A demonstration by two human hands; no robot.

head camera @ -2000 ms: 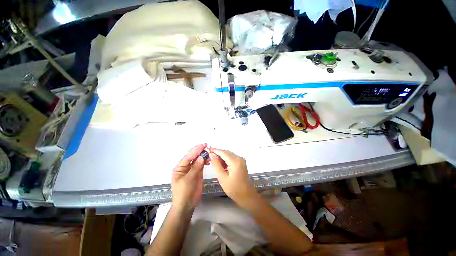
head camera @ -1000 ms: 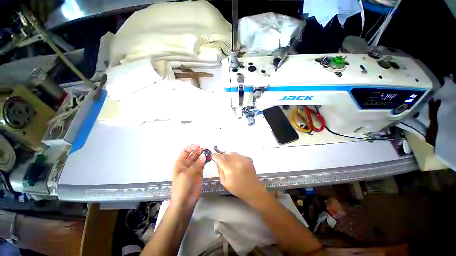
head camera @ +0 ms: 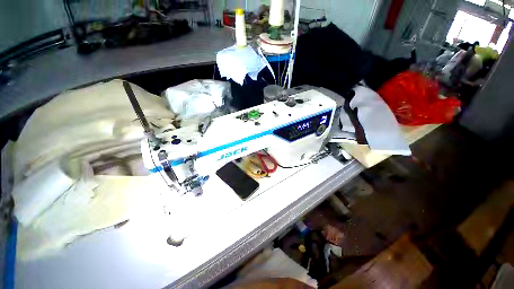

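Neither of my hands is in view; a blurred skin-toned shape at the bottom edge may be part of an arm. The white sewing machine (head camera: 236, 144) with a blue stripe stands on the white table (head camera: 225, 226), its needle area (head camera: 194, 185) at the left end of the head. A small dark curved thing (head camera: 175, 241) lies on the table in front of the needle area. White fabric (head camera: 45, 195) and cream fabric (head camera: 84, 115) lie in piles to the left and behind. The small metal part seen earlier is not visible.
A black phone (head camera: 238, 180) and scissors with yellow and red handles (head camera: 266, 163) lie under the machine arm. Thread cones (head camera: 241, 28) and a clear plastic bag (head camera: 197, 97) are behind. A red plastic bag (head camera: 417, 99) is at the right. A blue strip (head camera: 10, 254) marks the left edge.
The view has swung right and up, so the machine sits further left and more background shows. Both hands, with the small dark part they held, have left the picture.
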